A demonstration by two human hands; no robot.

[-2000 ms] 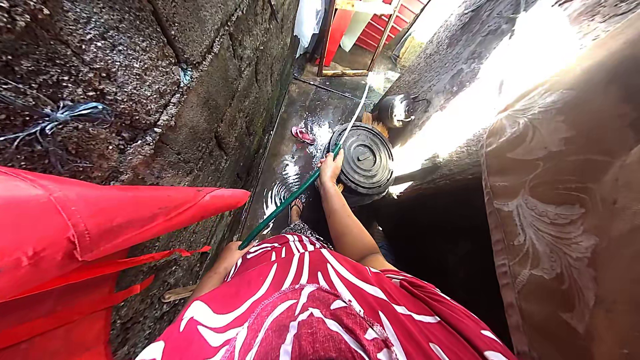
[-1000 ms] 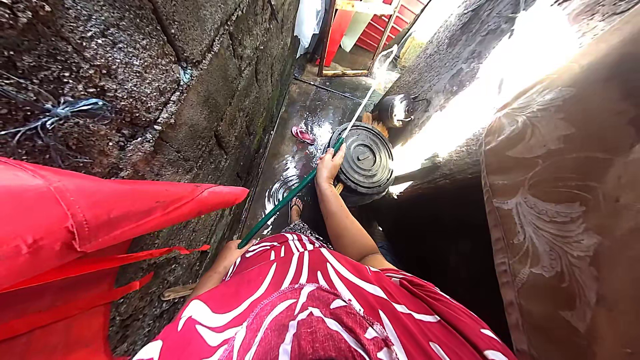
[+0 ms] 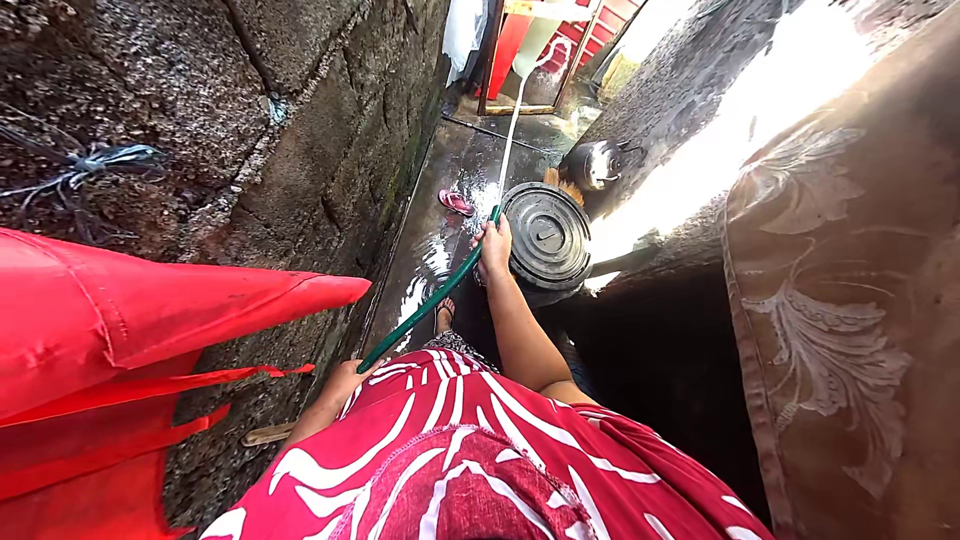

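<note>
A green garden hose (image 3: 431, 304) runs diagonally in front of my body. My right hand (image 3: 495, 244) is closed around it near its open end, and a white stream of water (image 3: 510, 142) shoots forward from there. Low at my left side, my left hand (image 3: 346, 379) grips the hose farther back. The water reaches a wooden frame (image 3: 517, 109) standing on the wet floor ahead, with red and pale pieces in and behind it. Just right of my right hand is a round dark lid (image 3: 547, 236) on a container.
A pink flip-flop (image 3: 456, 202) lies on the wet concrete floor (image 3: 457, 169). A rough block wall (image 3: 337, 135) rises at left, with red fabric (image 3: 150, 315) in front. A dark rounded pot (image 3: 592, 165) and bristles (image 3: 562, 185) sit beyond the lid. A brown patterned curtain (image 3: 832, 315) hangs at right.
The far end of the water stream now lands higher on the pieces at the wooden frame; two seconds ago it fell near the floor there. Both hands keep hold of the hose.
</note>
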